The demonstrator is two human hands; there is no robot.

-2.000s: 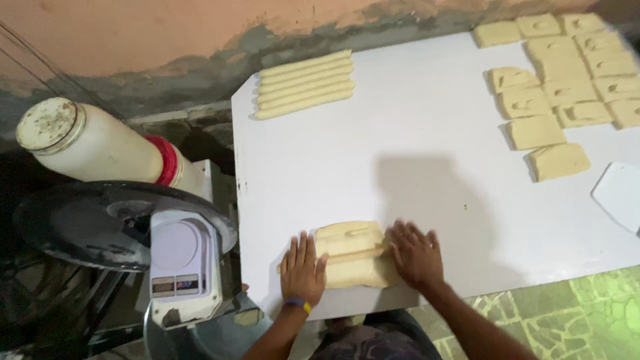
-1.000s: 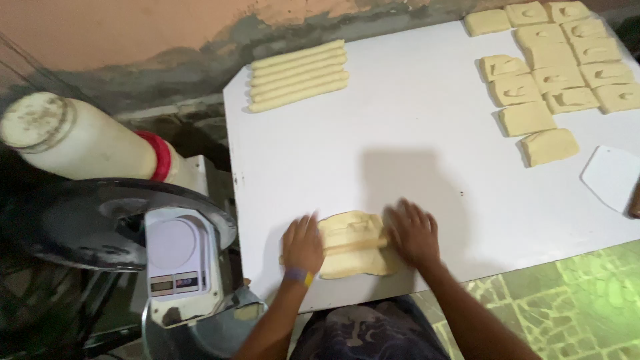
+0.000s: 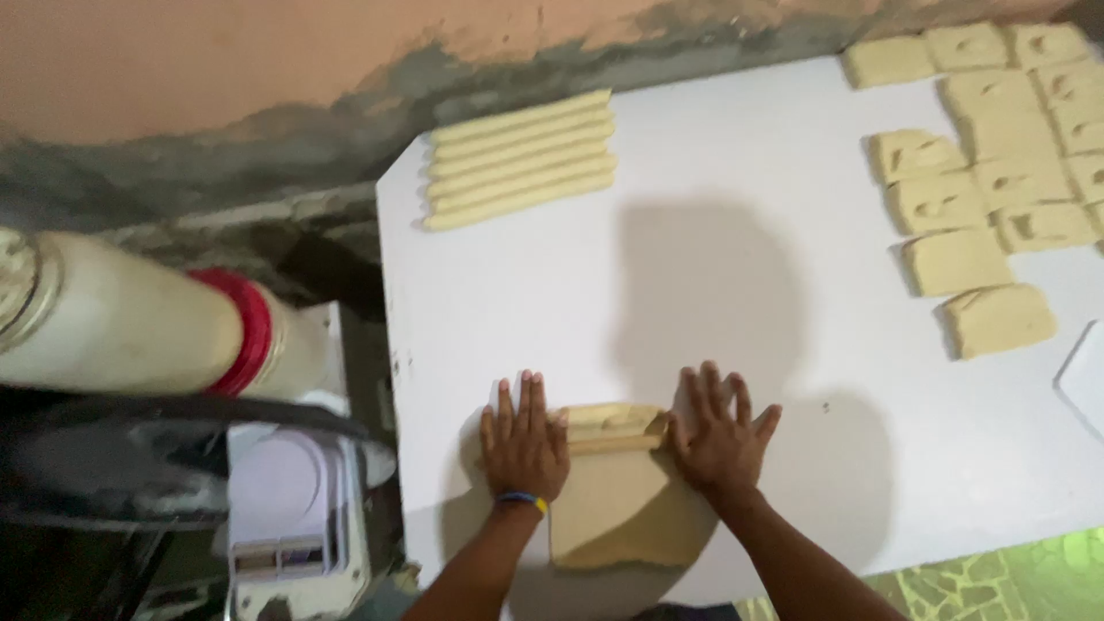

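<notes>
A thin wooden rolling pin [image 3: 614,444] lies across a flattened sheet of dough [image 3: 630,509] near the front edge of the white table. My left hand [image 3: 524,440] presses flat over the pin's left end, fingers pointing away from me. Over its right end lies my right hand [image 3: 720,431], palm down with spread fingers. Both hands hide the pin's ends. The far edge of the dough is uneven and looks thicker. Several rolled dough strips [image 3: 522,159] lie side by side at the table's back left. Many flat dough pieces [image 3: 957,263] sit at the right, several with dents.
A white scraper [image 3: 1085,379] lies at the right edge of view. Left of the white table [image 3: 517,302] are a digital scale [image 3: 280,492], a dark round pan or lid [image 3: 129,461] and a whitish container with a red band [image 3: 246,328]. A wall [image 3: 259,103] runs behind.
The dough under the pin has become longer toward me, and the pin now lies near its far end. Both hands have stayed at the pin's ends.
</notes>
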